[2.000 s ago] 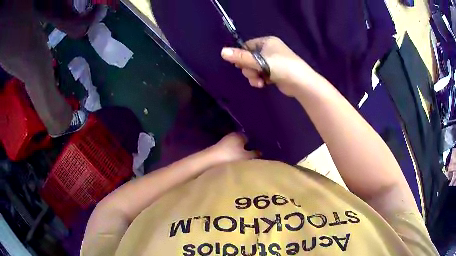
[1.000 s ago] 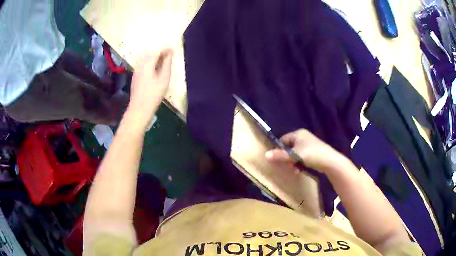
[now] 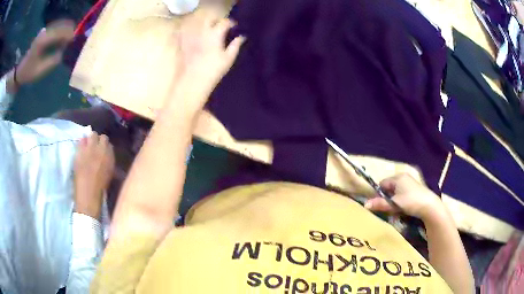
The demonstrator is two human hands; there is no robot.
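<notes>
The dark purple fabric lies spread on the pale cutting table, with one flap hanging over the front edge towards my body. My right hand holds the tailor's shears near the table's front edge. The long blades point up and left, their tip at the fabric's lower edge. The blades look closed. My left hand is on the left side, at or just above the fabric's left edge, fingers spread, with nothing seen in it.
A person in a white shirt is close at the left, both hands showing. Black cut strips and purple pieces lie at the right of the table. A small white thing is at the top left. Pink cloth shows at the lower right corner.
My left hand has moved from beside my body up to the fabric's upper left. My right hand has brought the shears down and right. The fabric has shifted, and the person in white has come into view.
</notes>
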